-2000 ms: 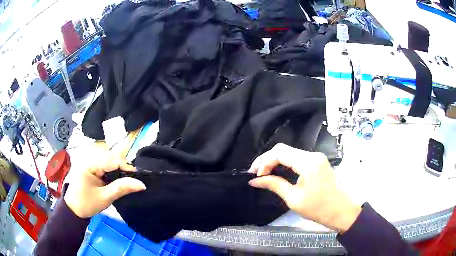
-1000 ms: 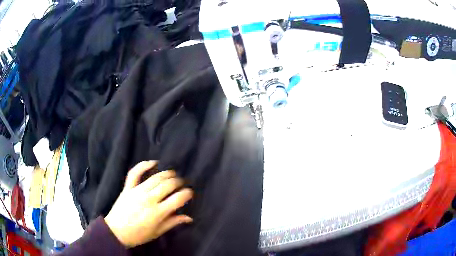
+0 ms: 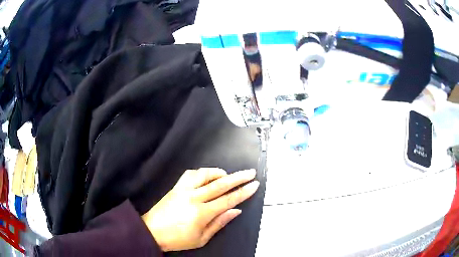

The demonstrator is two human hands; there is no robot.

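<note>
The black garment piece [image 3: 151, 125] lies spread on the table left of the needle. Its right edge runs from the presser foot and needle [image 3: 261, 138] down to the bottom of the picture. My left hand [image 3: 201, 211] lies flat on the cloth below the needle, fingers slightly apart and fingertips close to that edge, gripping nothing. The sewing machine head [image 3: 226, 65] stands over the cloth's edge. Whether the foot is down on the cloth cannot be told. My right hand is out of the picture.
A heap of black cloth [image 3: 65, 50] lies at the back left. A small black control with a white rim [image 3: 419, 140] lies right of the needle. A black band [image 3: 415, 50] wraps the machine arm. A ruler edge [image 3: 423, 246] and red cloth [image 3: 450, 211] show at the lower right.
The cloth, earlier pinched in both hands in front of the table, now lies flat with its edge at the needle. My left hand has moved right across it. My right hand has left the picture.
</note>
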